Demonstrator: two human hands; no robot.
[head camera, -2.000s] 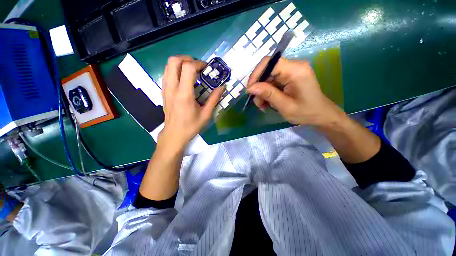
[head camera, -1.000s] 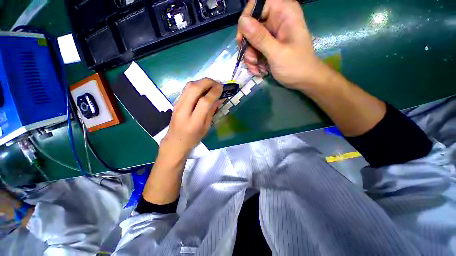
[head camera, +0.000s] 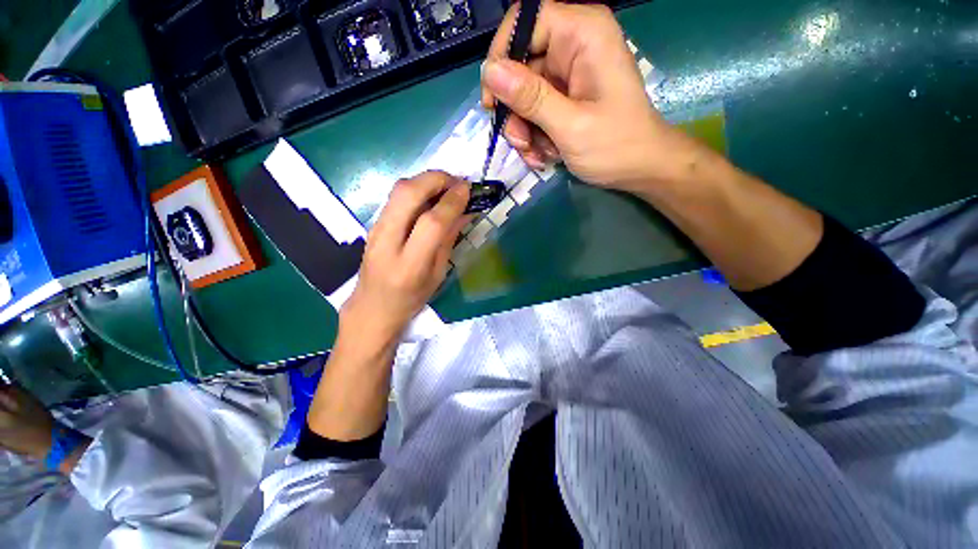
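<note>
My left hand (head camera: 405, 249) holds a small black watch case (head camera: 486, 196) between thumb and fingers, tilted on its edge over the sheet. My right hand (head camera: 590, 102) holds dark tweezers (head camera: 504, 102) pen-like, tips pointing down at the upper edge of the watch case. Whether the tips touch it or hold a piece cannot be told. Under the hands lies a clear release liner sheet with pale adhesive pads (head camera: 522, 189) in rows, partly hidden by the hands.
A black blister tray (head camera: 311, 94) with some watch cases stands at the back. At left are a blue machine (head camera: 75, 177), cables (head camera: 161, 311), an orange-framed fixture (head camera: 249, 261), a white paper square (head camera: 147, 115) and a black sheet (head camera: 287, 223). A neighbour's hand (head camera: 24, 424) shows lower left.
Since two seconds ago, the watch case has turned from face-up to on edge. My right hand has moved up and left, bringing the tweezers to the case. In the last second both shifted slightly left.
</note>
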